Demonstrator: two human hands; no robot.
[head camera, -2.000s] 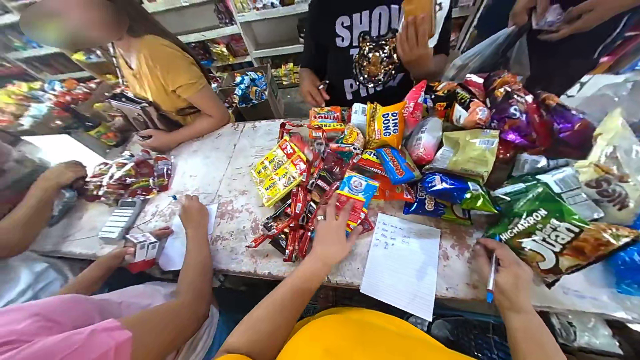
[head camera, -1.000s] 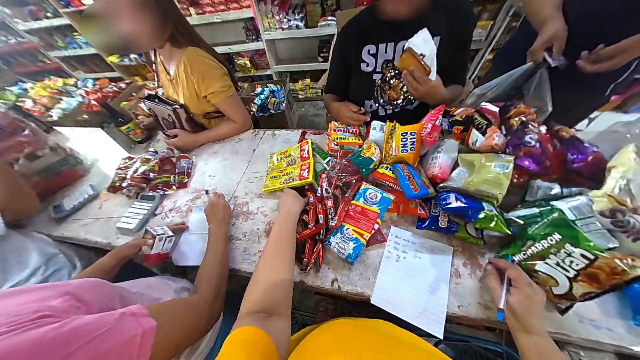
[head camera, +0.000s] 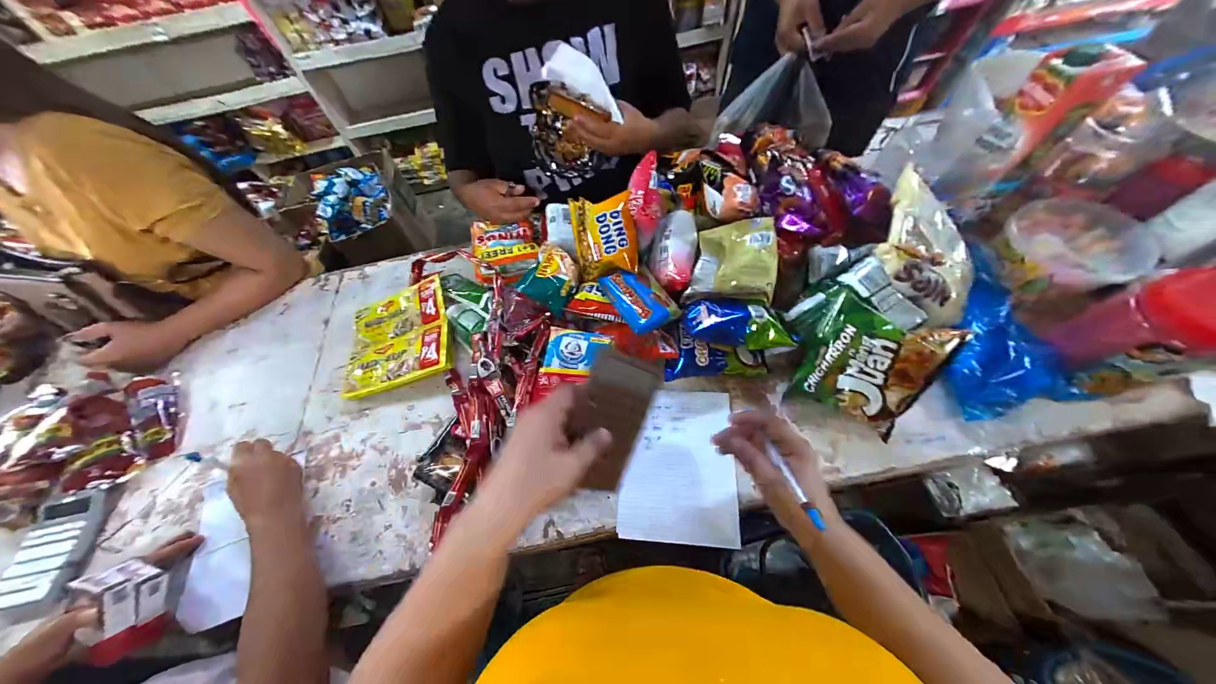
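My left hand grips a flat brown packet, slightly blurred, above the left edge of a lined sheet with handwriting. Between the fingers of my right hand is a pen with a blue tip, at the sheet's right edge. Beyond the sheet lies a heap of snack bags, among them a yellow Ding Dong bag, a blue pack and a green Chicharron bag. Red sachet strips and a blue-and-white pack lie left of the sheet. Farther left rests a yellow multipack.
Across the worn white counter, a person in black holds a wallet-like item and paper. Another person's hands hold a plastic bag. At left, a co-worker's hand is over paper, near a calculator. Plastic-wrapped goods stand right.
My left hand has moved from the sachets towards the sheet and now holds the brown packet. My right hand has come in to the sheet's edge with the pen. The view has shifted right.
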